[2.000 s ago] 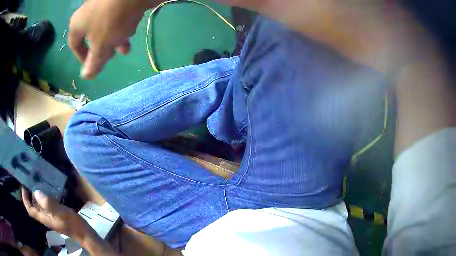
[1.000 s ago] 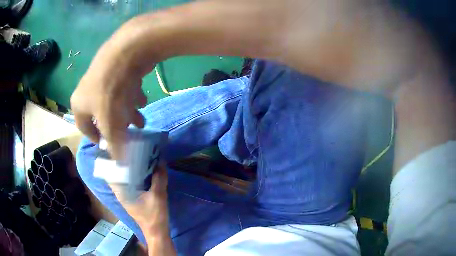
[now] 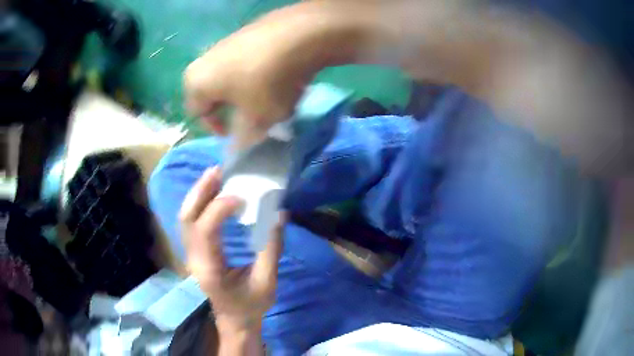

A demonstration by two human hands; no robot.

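Observation:
A small carton (image 3: 306,142) is over my lap, tilted and blurred, with a pale blue end, a dark side and white-grey flaps standing open at its lower end. My left hand (image 3: 233,257) holds it from below, fingers and thumb around the flaps. My right hand (image 3: 243,94) is bent over it from above, its fingertips at the carton's upper left edge; blur hides whether they grip it. No tube shows inside the carton.
A cluster of black tubes (image 3: 111,222) stands on a brown board (image 3: 104,128) at the left. Pale cartons (image 3: 163,299) sit side by side at the lower left, near my left wrist. My jeans-clad legs fill the middle. Dark shapes lie at the far left.
My left hand first held a carton low at the left, then brought it over my lap under my right hand. Since then both hands and carton have shifted right in the picture, and white flaps face my left fingers.

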